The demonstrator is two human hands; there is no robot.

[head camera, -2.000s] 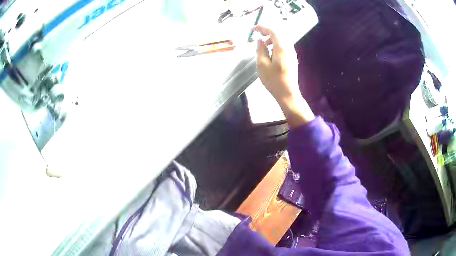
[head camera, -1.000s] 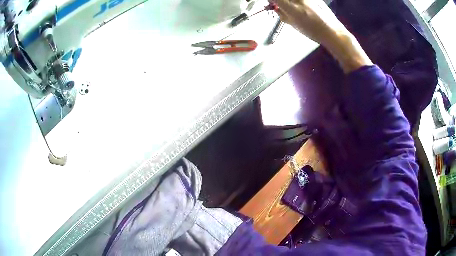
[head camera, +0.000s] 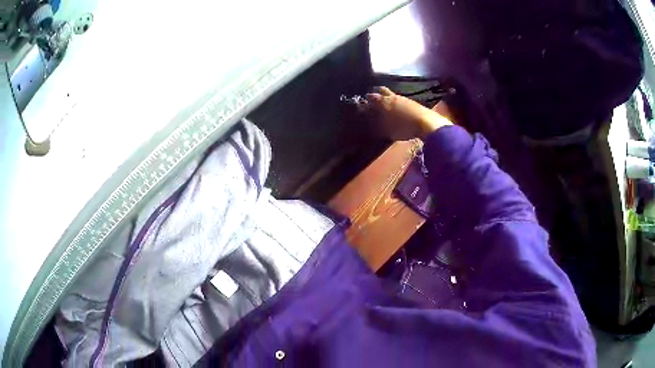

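Observation:
A pale grey garment, inside out, lies in my lap against the table edge. A purple strip runs along it, and a small white label shows inside. My right hand is out over the dark gap beyond the table edge, away from the garment. A small silvery-white thread tangle is at its fingertips; whether the fingers grip it is unclear. My left hand is out of view.
The white table's ruler edge curves across the left. Part of the sewing machine shows at upper left. A wooden board and a dark piece with a tab lie right of my lap. Dark fabric hangs at upper right.
My right hand has left the tabletop and come down over the dark gap. The view has tipped downward, so the red-handled snips have left the picture and more of the lap garment shows.

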